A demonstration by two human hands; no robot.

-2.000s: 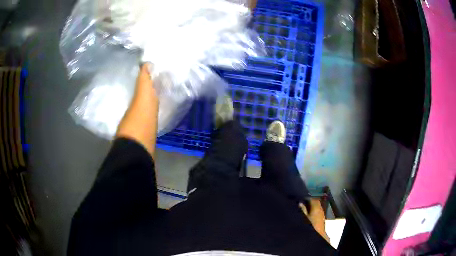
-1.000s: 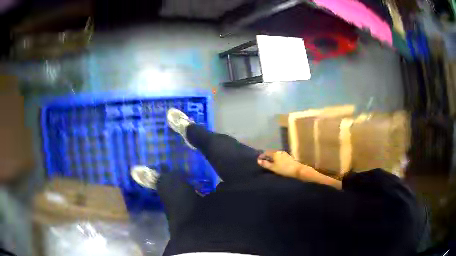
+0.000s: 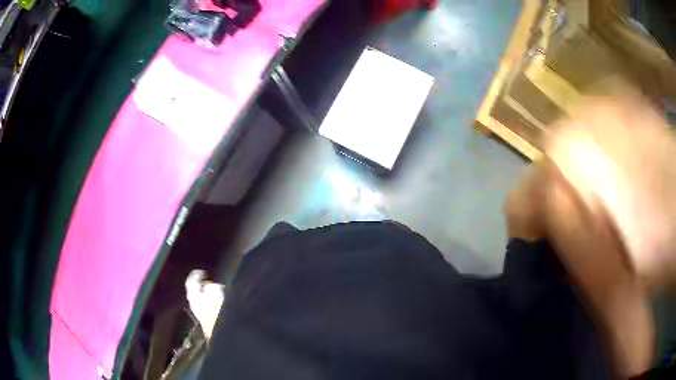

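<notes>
My right hand (image 3: 528, 206) is at the right, strongly blurred, beside a black sleeve. A large blurred tan shape (image 3: 611, 174) overlaps it; I cannot tell whether it is cardboard held in the hand. A small whitish shape (image 3: 206, 298) at the lower left, beside my dark clothing, may be my left hand, but I cannot tell. The pink bench mat (image 3: 141, 223) curves along the left. A white flat piece with a small dark mark (image 3: 178, 102) lies on it. Dark crinkled items (image 3: 204, 22) lie at its far end.
A stool with a white square top (image 3: 376, 107) stands on the grey floor, right of the bench edge. Open brown cartons (image 3: 511, 111) stand at the upper right. Something red (image 3: 404, 7) shows at the top edge. Dark space and a grey panel are under the bench.
The view has swung from the blue pallet to the pink bench. The clear bag held by my left hand two seconds ago is out of view. The cartons now appear at the upper right.
</notes>
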